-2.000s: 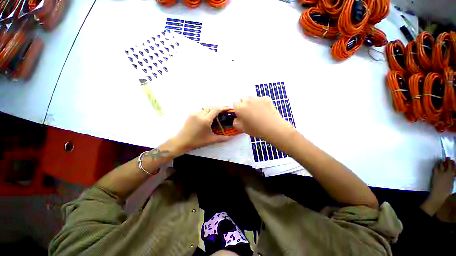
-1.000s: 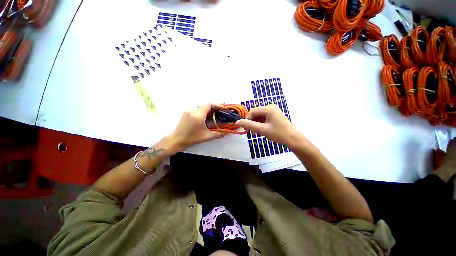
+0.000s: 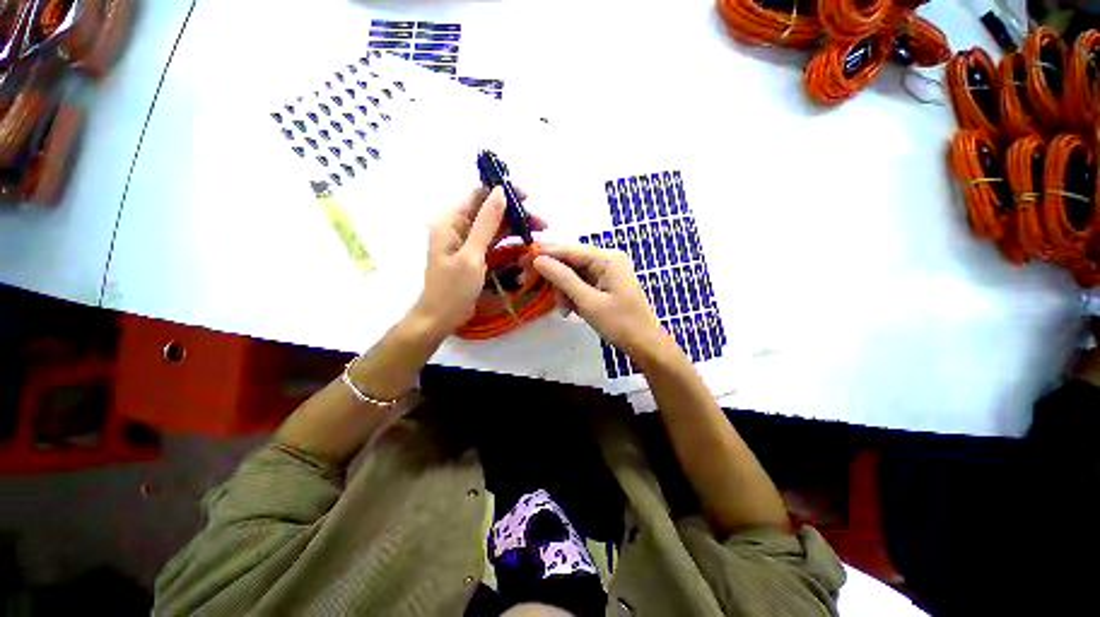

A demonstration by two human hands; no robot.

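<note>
My left hand (image 3: 462,259) holds the black car lighter plug (image 3: 502,193) near the table's front edge, its tip pointing up and away from me. The orange coiled cable (image 3: 507,316) hangs below the plug, with a thin rubber band around it. My right hand (image 3: 603,293) pinches the orange cord just below the plug's base. Whether a label is between its fingertips cannot be told. The label sheet (image 3: 663,253) with black strips lies to the right, partly behind my right hand.
A small-sticker sheet (image 3: 341,117) and another black-strip sheet (image 3: 414,46) lie at the upper left. A yellow-green stick (image 3: 344,229) lies left of my hands. Cable stacks (image 3: 1025,181) stand at right and upper right. Shiny bagged coils (image 3: 48,109) are at far left.
The plug has come up out of the coil and now points away from me, held in my left hand. My right hand has moved to the cord at its base. The view has shifted slightly.
</note>
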